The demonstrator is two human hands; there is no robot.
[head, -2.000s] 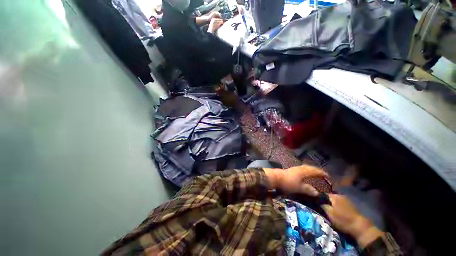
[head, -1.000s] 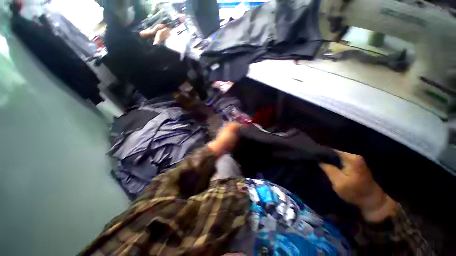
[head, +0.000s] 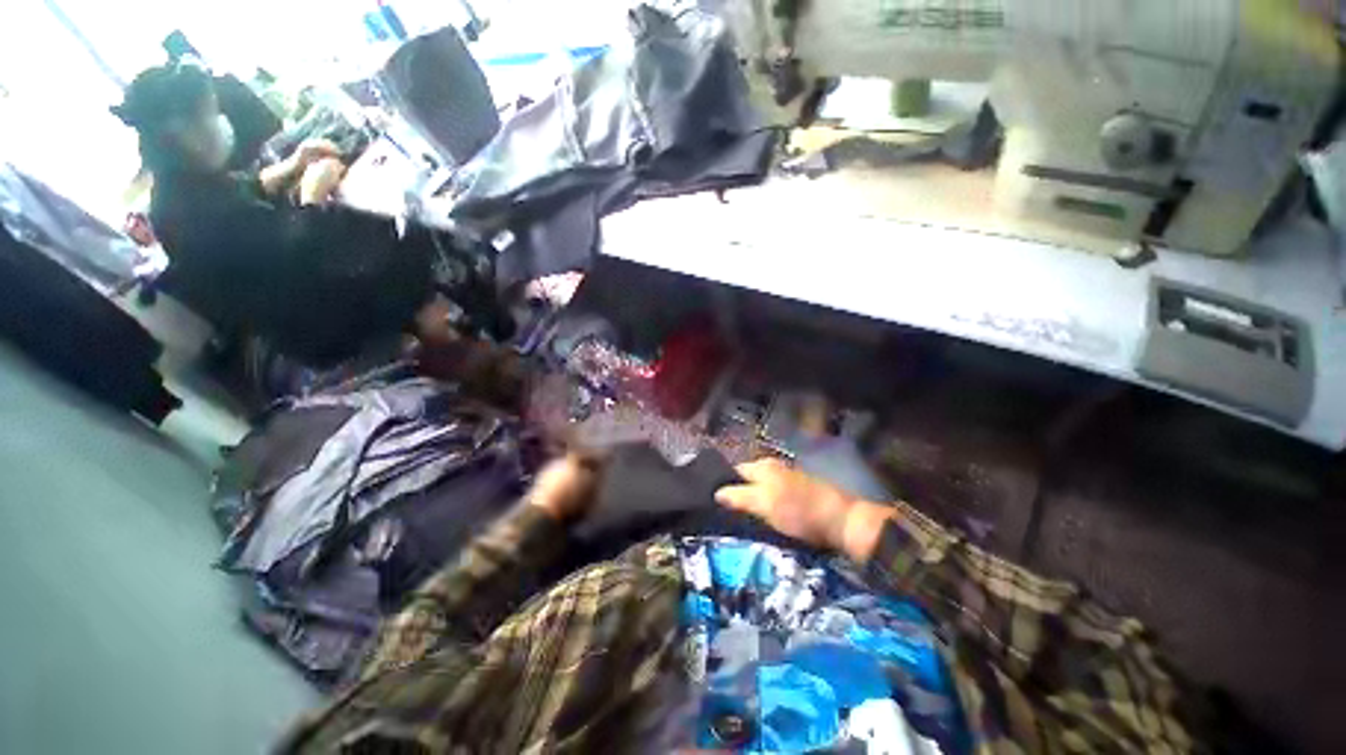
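Note:
A dark grey cloth piece (head: 650, 484) is stretched between my two hands above the lap, low in the middle of the head view. My left hand (head: 565, 484) grips its left edge and is slightly blurred. My right hand (head: 785, 499) grips its upper right corner with thumb and fingers. The cloth's lower part merges with the dark area behind my left sleeve, so its full outline cannot be told.
A heap of grey and black pieces (head: 347, 487) lies at left beside a pale green surface (head: 104, 590). The machine table (head: 886, 280), sewing machine (head: 1092, 118) and control panel (head: 1228, 347) are at right. Another person (head: 281, 266) sits beyond. A red item (head: 689, 369) lies below the table.
The view has swung right, showing more of the sewing machine and control panel. My hands have come closer together than one second ago, and the cloth between them now shows a lighter grey face.

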